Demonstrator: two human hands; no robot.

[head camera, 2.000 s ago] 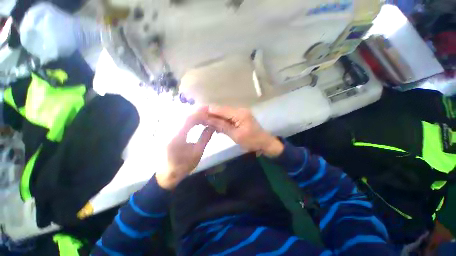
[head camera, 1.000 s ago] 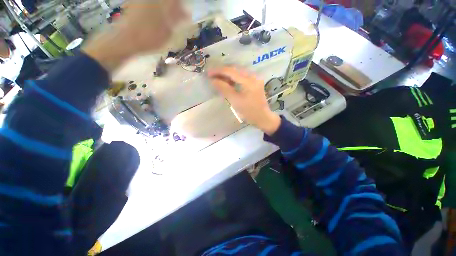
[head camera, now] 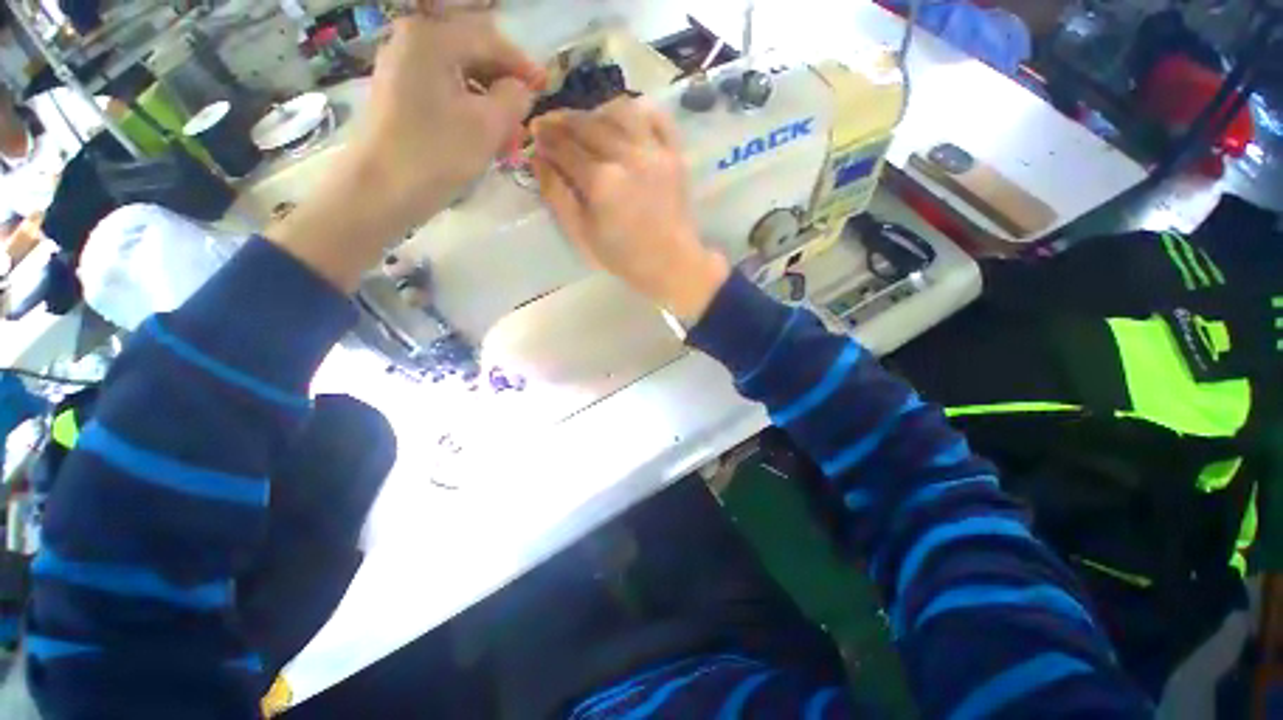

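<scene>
The white sewing machine with blue "JACK" lettering stands in front of me. My left hand is raised above its head toward the left, thumb and fingertips pinched together. My right hand is over the top of the machine head, fingers bent and pinched, its fingertips close to the left ones. Anything between the fingertips is too fine to make out. The needle area is below my hands, blurred by glare.
Black and neon garments lie at the right. Black cloth lies at the left, partly behind my left sleeve. Dark-handled scissors rest at the machine's right end. A clear plastic bag and thread spools are at far left.
Both hands rose from the machine bed to the machine's top. Since the last earlier frame, the left hand moved down and the right hand up and left, so their fingertips are now close.
</scene>
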